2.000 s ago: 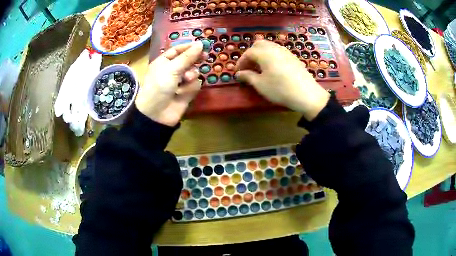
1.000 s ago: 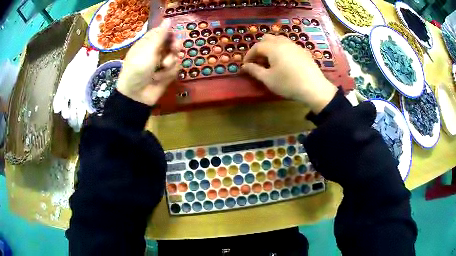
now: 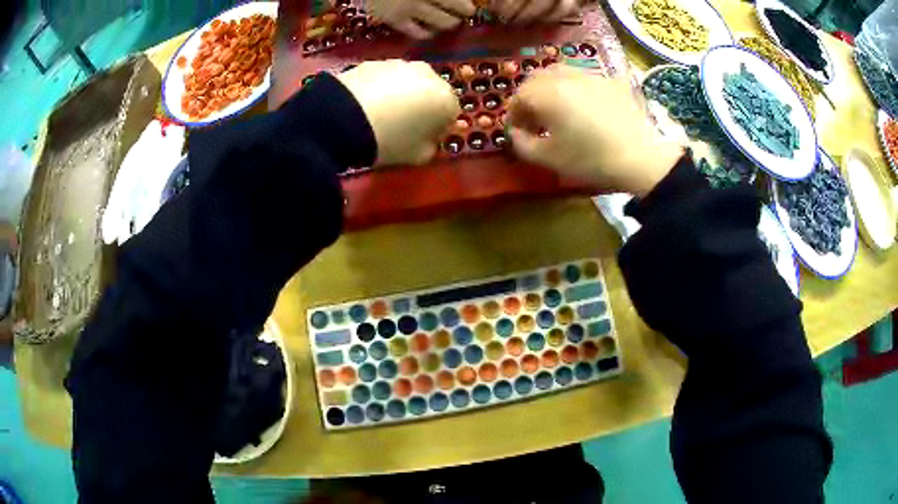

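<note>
The red mould plate [image 3: 423, 197] lies at the top centre, its cavities partly filled with orange and dark pieces. My left hand [image 3: 406, 110] is over the left part of its nearer field, fingers curled and palm down; whether it holds a piece is hidden. My right hand [image 3: 576, 123] is over the right part of that field, fingertips bent down at the cavities; any piece in it is hidden. The sample keyboard [image 3: 463, 340], pale with multicoloured round keys, lies flat near my body.
Another person's hands [image 3: 423, 12] reach over the mould's far field. Plates of orange [image 3: 224, 64], yellow [image 3: 679, 25], teal [image 3: 760, 110] and dark navy pieces [image 3: 815, 209] stand around. A basin of black pieces [image 3: 251, 394] is lower left, a brown tray [image 3: 74, 197] far left.
My left hand has moved right over the mould, its arm now slanting across. My right hand stays over the mould, slightly further right. Another person's hands have appeared at the top, and the black basin is uncovered.
</note>
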